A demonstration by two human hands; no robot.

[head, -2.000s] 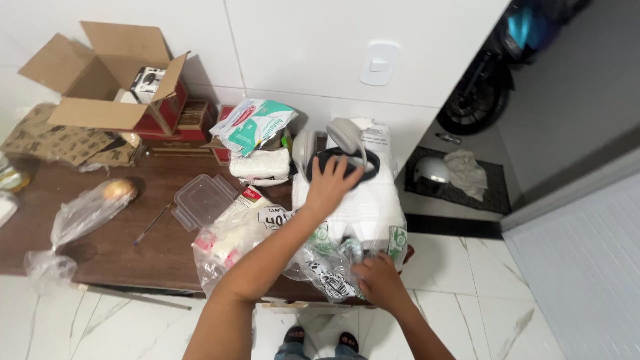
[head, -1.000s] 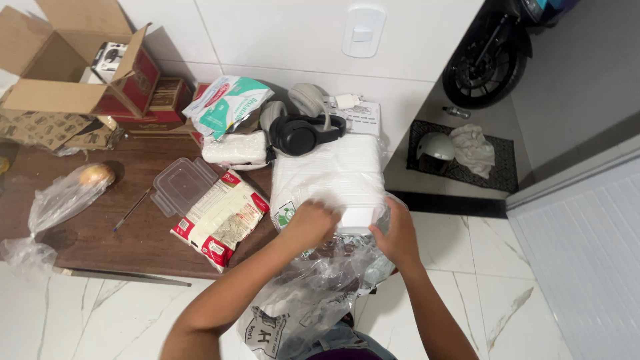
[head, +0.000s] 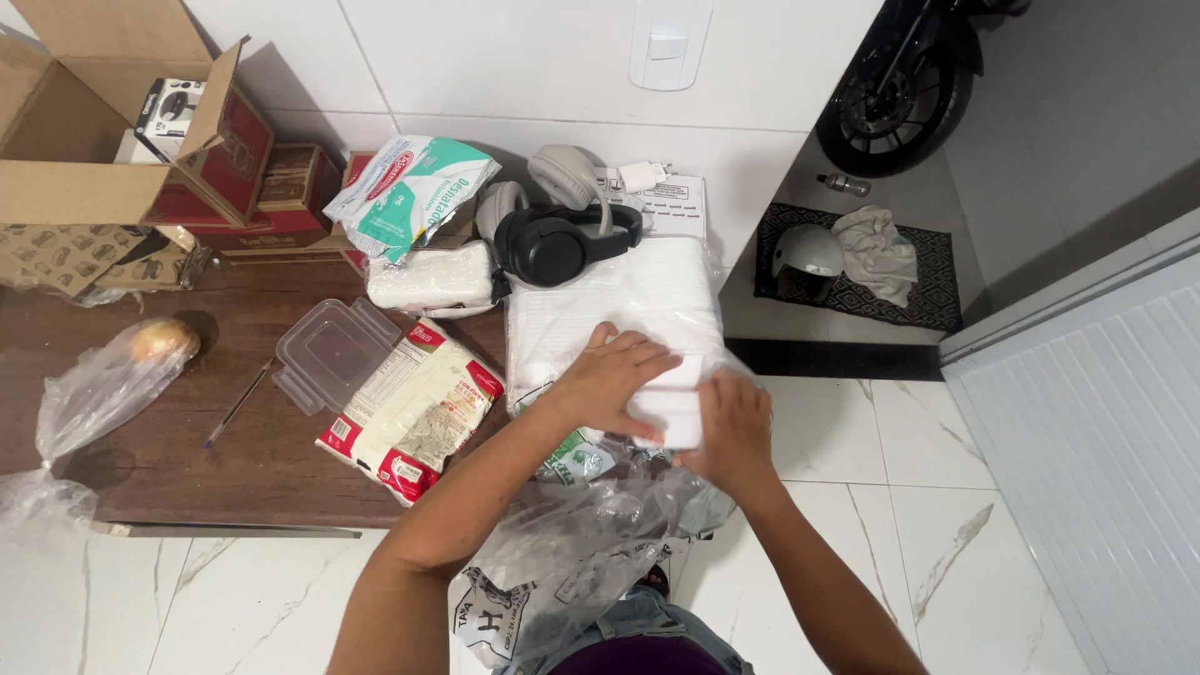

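A stack of white foam containers [head: 609, 291] lies in a clear plastic bag [head: 600, 516], whose loose, printed end hangs over the table's front edge. My left hand [head: 619, 380] lies on the near part of the stack, fingers spread, with its thumb on a small white foam piece [head: 670, 422]. At the right end of that piece my right hand [head: 731, 427] is closed around its edge and the bag's film. Black headphones [head: 548, 246] rest at the back of the stack, against grey headphones [head: 562, 178]. The underside of the foam piece is hidden.
Left of the stack lie a red-and-white food packet [head: 412, 412], a clear plastic lid [head: 337, 352], a pen [head: 239, 403] and a wrapped white bundle [head: 431, 277]. A teal-and-white pouch [head: 412, 192] leans behind. Farther left are an open cardboard box [head: 84, 192] and a bagged onion [head: 164, 340].
My left hand has come off the headphones onto the near part of the stack. The red-and-white packet, under clear plastic two seconds ago, now lies uncovered. My right hand has moved up to the foam piece.
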